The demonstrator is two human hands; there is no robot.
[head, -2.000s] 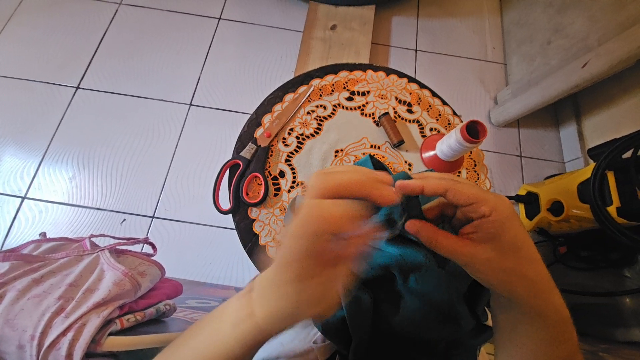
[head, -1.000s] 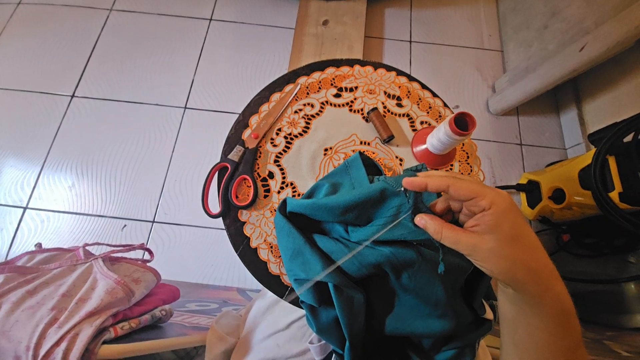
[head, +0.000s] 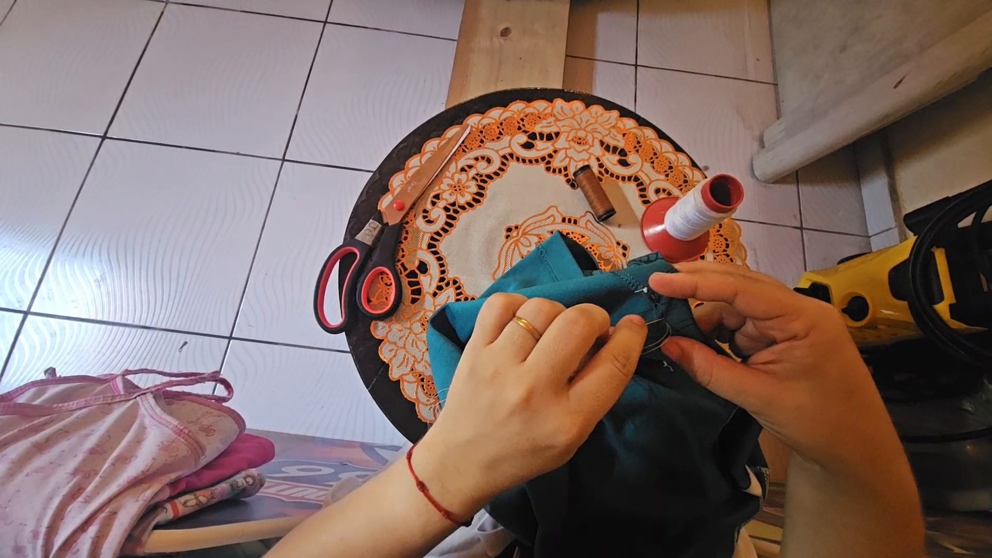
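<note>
A teal garment (head: 535,271) with a stitched seam lies bunched over the near side of a round table (head: 372,170) and below it. My right hand (head: 767,349) pinches its dark edge between thumb and index finger. My left hand (head: 542,372), with a ring and a red string bracelet, is curled over the cloth, its index fingertip close to the right thumb. A thin line, needle or thread, loops at that fingertip; my left thumb is hidden. White thread ends show at the seam. Scissors (head: 387,240), a brown thread spool (head: 594,193) and a white thread cone (head: 692,218) rest on the table.
An orange-and-white openwork doily (head: 496,186) covers the table. A wooden board (head: 511,46) extends beyond its far edge. Folded pink clothes (head: 116,457) lie at lower left. At right are a yellow-and-black machine (head: 876,287) with a black cable and a pale beam (head: 868,108).
My left hand, out of view one second ago while a thread stretched toward lower left, is back at the cloth beside my right hand. The right hand keeps its pinch.
</note>
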